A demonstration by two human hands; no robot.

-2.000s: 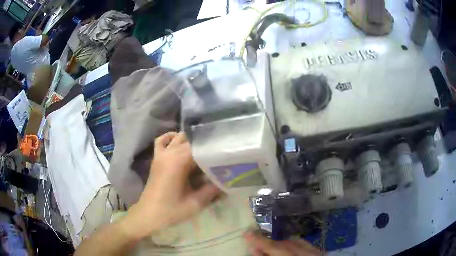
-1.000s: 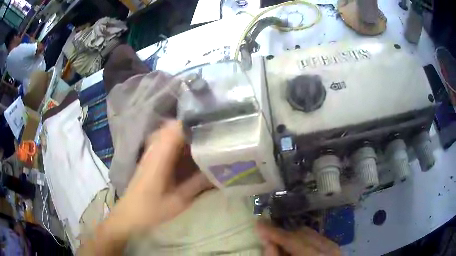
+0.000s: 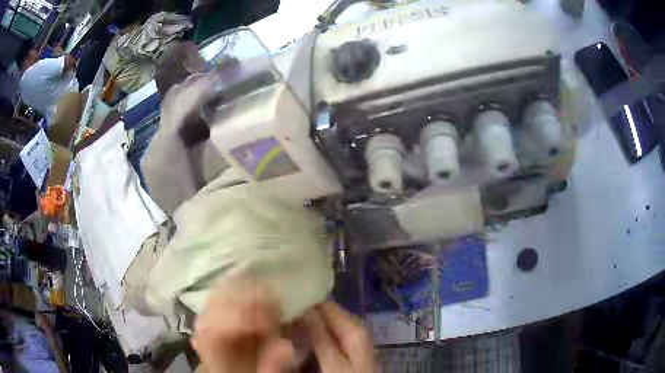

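Note:
Pale green cloth (image 3: 240,240) lies bunched in front of the cream-white overlock machine (image 3: 437,44), left of its needle area. My left hand (image 3: 237,328) is blurred at the cloth's front edge; its grip cannot be made out. My right hand (image 3: 339,342) is close beside it, cut off by the bottom edge, its fingers closed on the cloth's edge. Taupe cloth (image 3: 171,153) lies behind, left of the machine head. The stickered front cover (image 3: 266,160) hides the needle area.
White cut pieces (image 3: 109,204) lie at the left. A blue plate (image 3: 467,269) with thread scraps is at the front table edge. A black smartphone (image 3: 601,69) lies at the right. An orange object (image 3: 53,200) and a person in white (image 3: 47,84) are at the far left.
My left hand has moved from beside the machine head down to the cloth's front edge. My right hand is now close to it. The view has shifted, showing more of the machine's front.

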